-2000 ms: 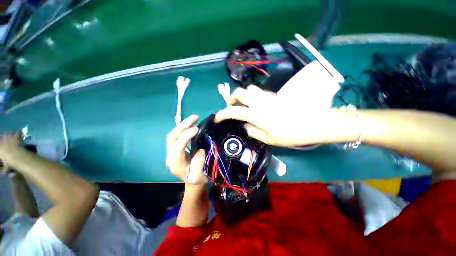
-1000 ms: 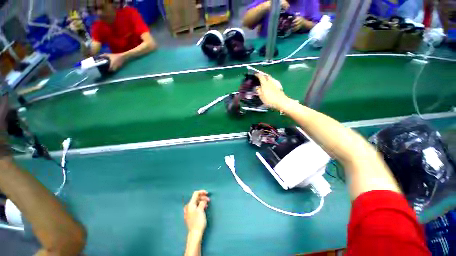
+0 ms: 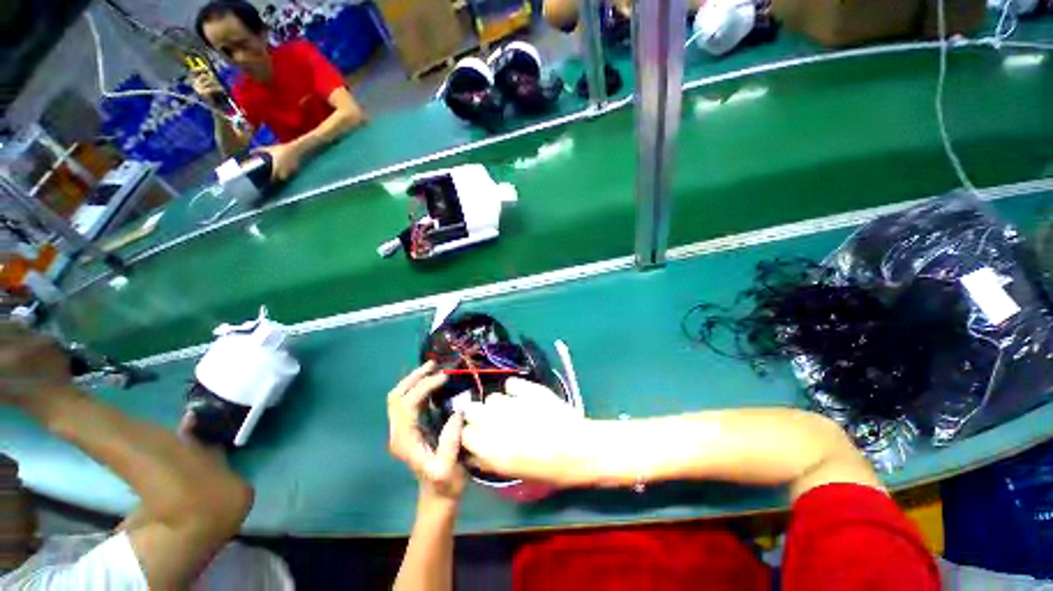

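An open camera unit (image 3: 476, 337) lies on the green bench in front of me, with a black interior and red, blue and orange wires. A white edge shows at its right side. My left hand (image 3: 423, 429) grips its left rim, thumb near the front. My right hand (image 3: 522, 432) lies over its front part with curled fingers. The right fingertips are partly hidden inside the black housing, so I cannot tell if they hold something.
A tangle of black strands (image 3: 854, 335) lies at the right on a shiny plastic bag (image 3: 1002, 248). A white unit (image 3: 245, 367) is at the left, near another worker's arm (image 3: 144, 433). A metal post (image 3: 658, 139) stands by the conveyor (image 3: 797, 150), which carries an open white unit (image 3: 464, 210).
My right hand has come back from the conveyor to the bench. Both hands are now at the open unit, which is nearer my left hand. A white unit now shows on the bench at left.
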